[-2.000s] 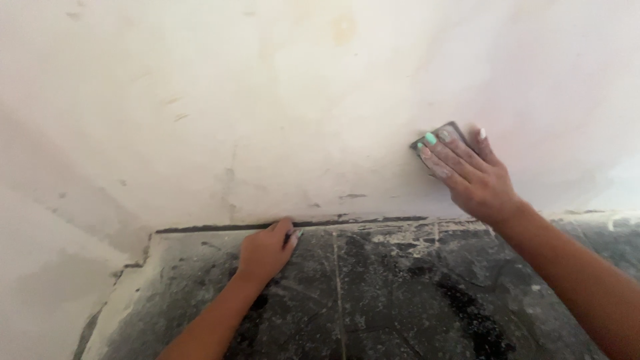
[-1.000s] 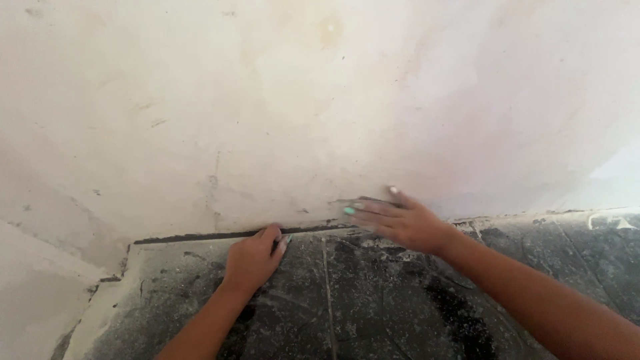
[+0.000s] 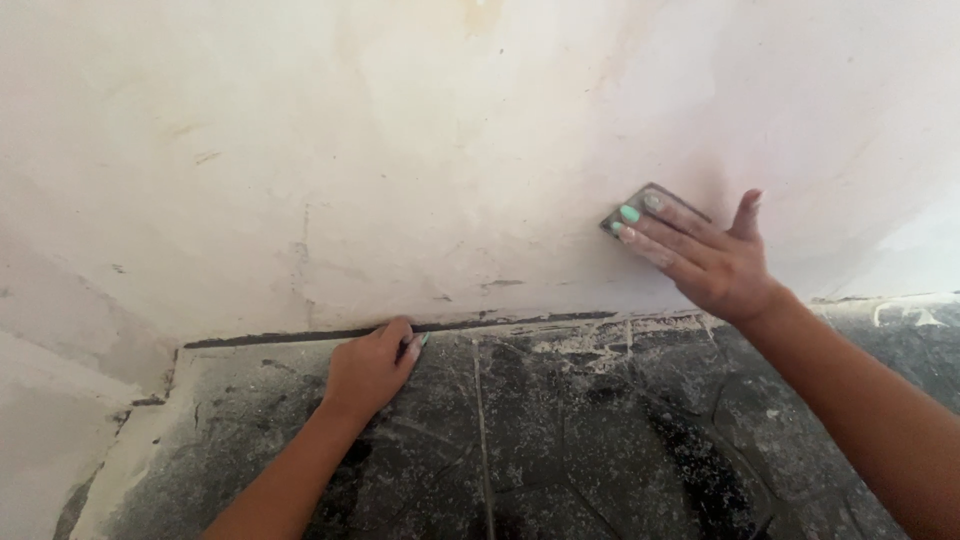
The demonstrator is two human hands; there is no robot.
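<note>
My right hand (image 3: 705, 255) lies with spread fingers over a thin dark rectangular sanding pad or sheet (image 3: 651, 192), pressing it flat on the pale plastered wall (image 3: 450, 150). Its thumb sticks up, off the pad. White dust coats the fingers, and some nails are green. My left hand (image 3: 375, 360) rests with curled fingers at the foot of the wall, by the dark gap (image 3: 277, 337) along the floor edge. Whether it holds something small cannot be seen.
Dark floor tiles (image 3: 420, 450), dusted white and crossed by a pale joint, meet the wall. At the left, a second wall (image 3: 52, 390) forms a corner with rough, chipped edges. Pale smears (image 3: 600, 341) lie on the tiles below my right hand.
My right hand has moved down and left to the wall's foot, then back up and right with the pad. My left hand has stayed at the wall's foot.
</note>
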